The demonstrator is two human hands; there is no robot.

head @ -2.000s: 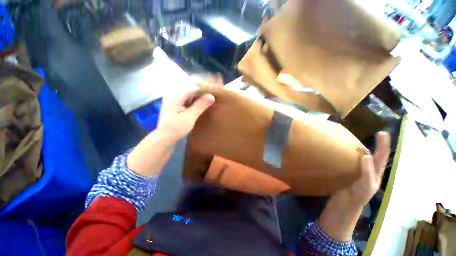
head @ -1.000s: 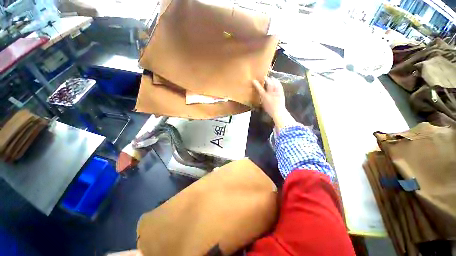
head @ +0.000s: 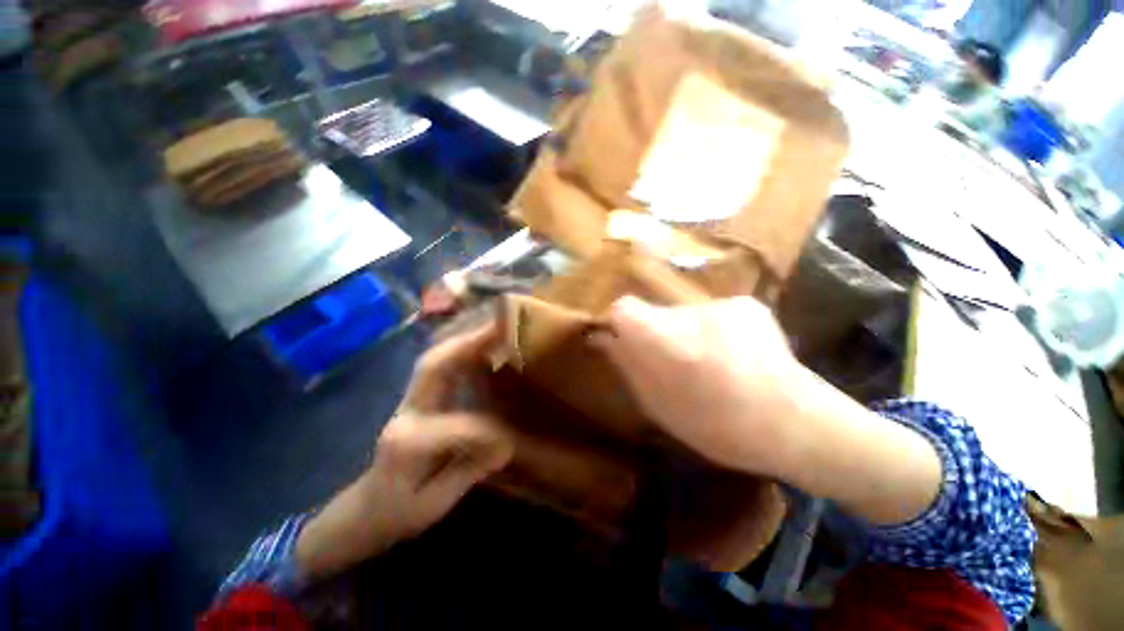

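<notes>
A brown bag body [head: 573,370] is held in front of me over my lap, folded and partly open. My left hand [head: 438,450] holds it at its left side, the fingers around the edge. My right hand [head: 709,376] grips its upper edge, fingers bent, covering part of it. The lower part of the bag lies in dark shadow. Just beyond it, another brown bag body [head: 795,185] lies on the pile, with a bright orange-tan pocket patch [head: 709,148] on it.
Brown bundles [head: 234,160] lie on a metal table [head: 284,253] at the left, above a blue crate [head: 327,323]. A large blue crate [head: 86,456] stands at the far left. A white bench [head: 998,382] with sheets is at the right. A person [head: 980,80] is at the far right.
My right hand has moved from the bag pile to the bag body over my lap. My left hand has come fully into view. The top bag on the pile now shows a pocket patch.
</notes>
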